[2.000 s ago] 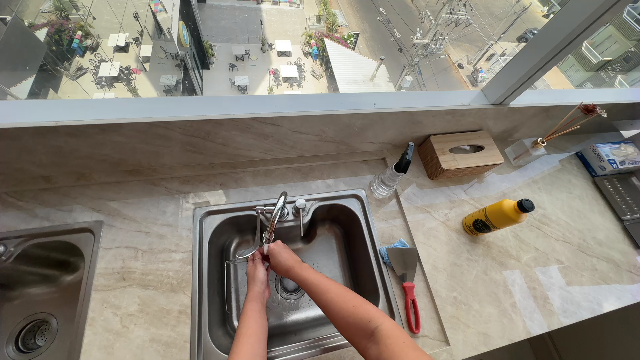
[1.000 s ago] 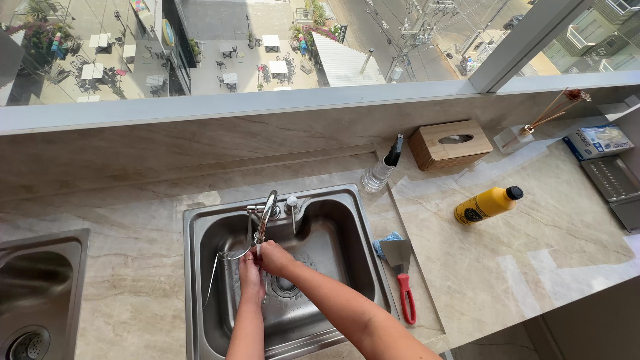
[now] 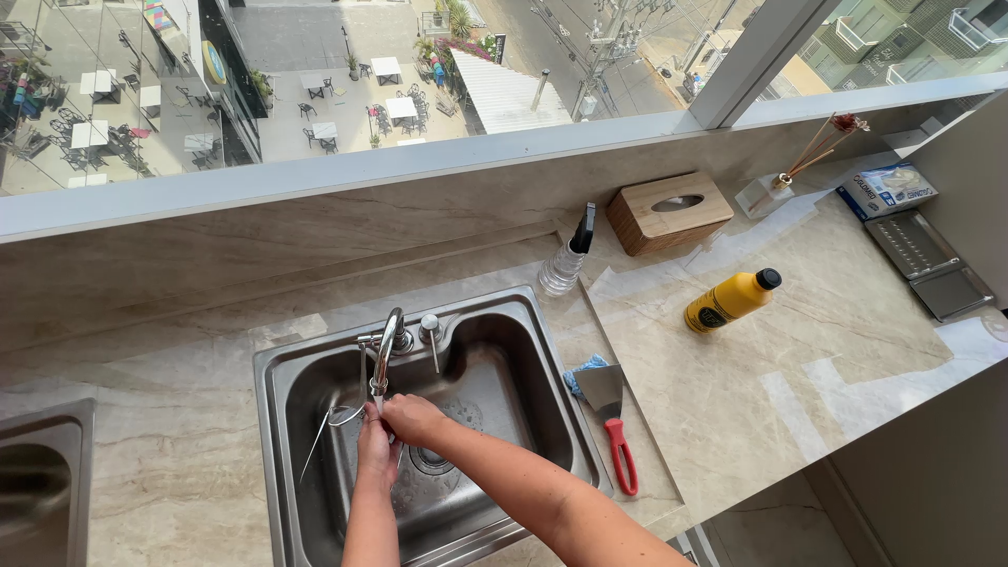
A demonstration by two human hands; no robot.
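Under the spout of the chrome faucet (image 3: 384, 354), my left hand (image 3: 376, 449) and my right hand (image 3: 411, 417) are together over the stainless steel sink (image 3: 504, 378). A thin wire piece (image 3: 346, 415) loops out to the left of my hands, with one long end slanting down; a slim shiny part shows just below my right hand. My hands appear to hold this wire piece, though most of the grip is hidden. Water seems to run from the spout onto them. The drain (image 3: 431, 461) lies just beyond my right forearm, partly covered.
Right of the sink lie a red-handled scraper (image 3: 610, 413) and a blue-white cloth (image 3: 587, 370). Behind stand a clear bottle with black top (image 3: 563, 268) and a wooden tissue box (image 3: 669, 213). A yellow bottle (image 3: 728, 303) stands farther right. A second sink (image 3: 47, 472) is at left.
The wire piece has shifted and turned within my hands, its long end now slanting down to the left. Both hands remain together below the spout.
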